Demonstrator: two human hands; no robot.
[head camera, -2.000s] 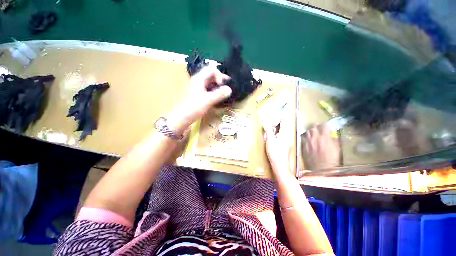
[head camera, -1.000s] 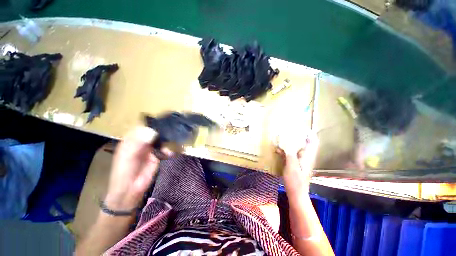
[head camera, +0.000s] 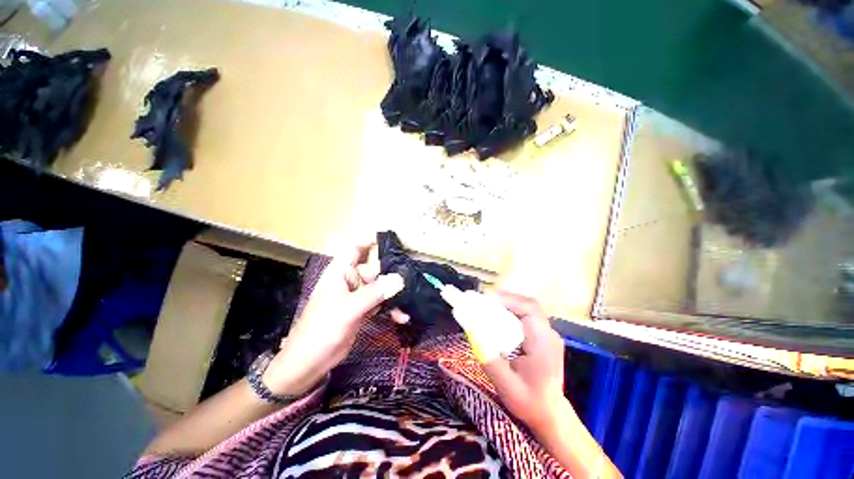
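A black moulded piece (head camera: 421, 297) is held above my lap, just off the bench's near edge. My left hand (head camera: 351, 304) grips its left side with thumb and fingers. My right hand (head camera: 529, 346) holds a small white glue bottle (head camera: 482, 318), tilted to the left, its thin teal tip at the black piece; whether it touches is hard to tell. The pale work board (head camera: 468, 215) lies on the bench with small bits and a pale round item on it.
A row of black pieces (head camera: 463, 89) lies behind the board, beside a small tube (head camera: 555, 131). More black pieces (head camera: 42, 103) and a single one (head camera: 169, 122) lie at left. A clear panel (head camera: 613, 215) stands right. An open cardboard box (head camera: 192, 323) and blue bins (head camera: 655, 398) are below.
My left hand took a black piece from the bench pile and brought it over my lap. My right hand moved from the bench towards it with the glue bottle. The view has shifted.
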